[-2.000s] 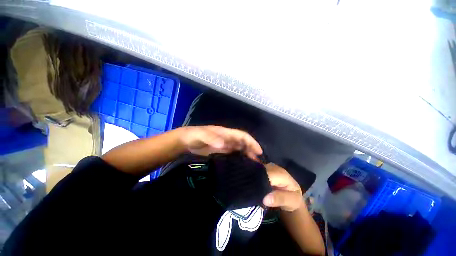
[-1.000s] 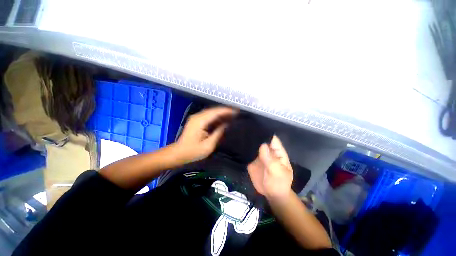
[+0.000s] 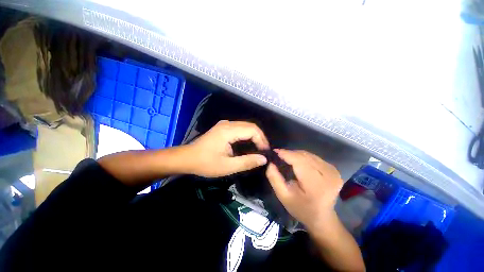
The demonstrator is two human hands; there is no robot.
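A black fabric piece [image 3: 281, 166] is held between my two hands above my lap, below the table's front edge. My left hand [image 3: 228, 151] pinches its left end between thumb and fingertips. My right hand [image 3: 308, 183] grips its right part, with thumb and forefinger close to the left fingertips. The rest of the piece is hard to tell from the dark lap and black shirt behind it.
The white table [image 3: 297, 58] has a ruler scale along its front edge. Black-handled scissors [image 3: 476, 149] lie at its right. Brown stacked pieces [image 3: 66, 74] and a blue crate [image 3: 135, 101] are at left. A dark clump [image 3: 406, 244] sits at another blue crate [image 3: 419, 210] at lower right.
The broad black piece in both hands earlier is gone from them; a second ago the hands were apart, apparently empty. Now they have come together, pinching a narrow black piece.
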